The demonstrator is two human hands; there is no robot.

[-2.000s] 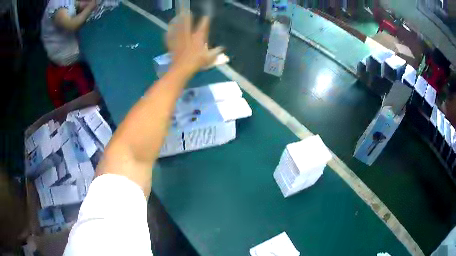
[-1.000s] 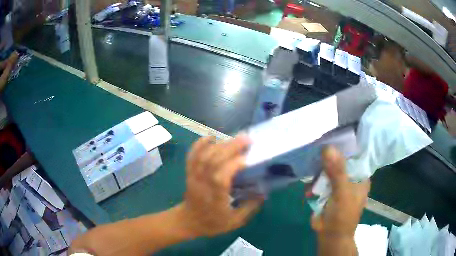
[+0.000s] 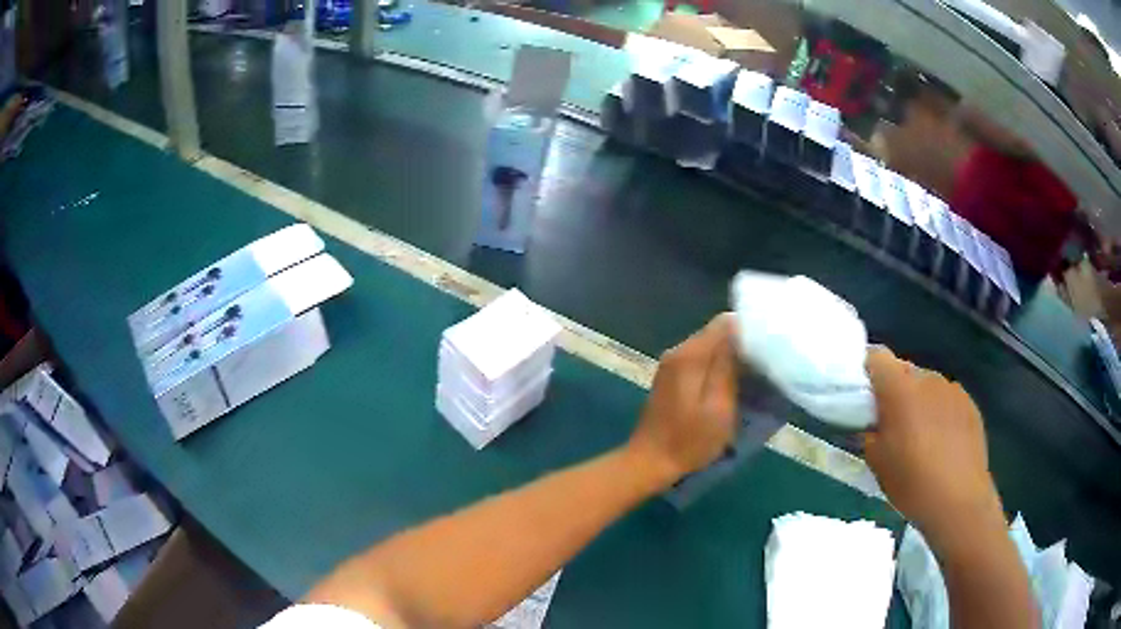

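A pale white pouch (image 3: pixel 805 350), bunched and blurred, is between my two hands above the bench's edge strip. My right hand (image 3: pixel 928 430) grips its right end. My left hand (image 3: pixel 691 399) holds its left edge. A grey box part (image 3: pixel 728 467) shows below the hands, mostly hidden; I cannot tell what holds it. A white block of stacked leaflets (image 3: pixel 498 363) stands on the green bench. Waiting boxes (image 3: pixel 234 326) lie at the left. White folded sheets (image 3: pixel 830 571) and a fanned pile of pale pouches (image 3: pixel 1057 578) lie at the lower right.
On the dark belt stand an open box (image 3: pixel 510 184) and another box (image 3: pixel 293 92). A far-side row of boxes (image 3: pixel 861 172) runs along the belt, near a person in red (image 3: pixel 1014 203). A bulk carton of jumbled boxes (image 3: pixel 80 516) is at lower left. A post (image 3: pixel 178 86) rises upper left.
The box seen held in both hands is now mostly out of sight, and the pouch is raised between the hands. The view has shifted, bringing the leaflet block into full view.
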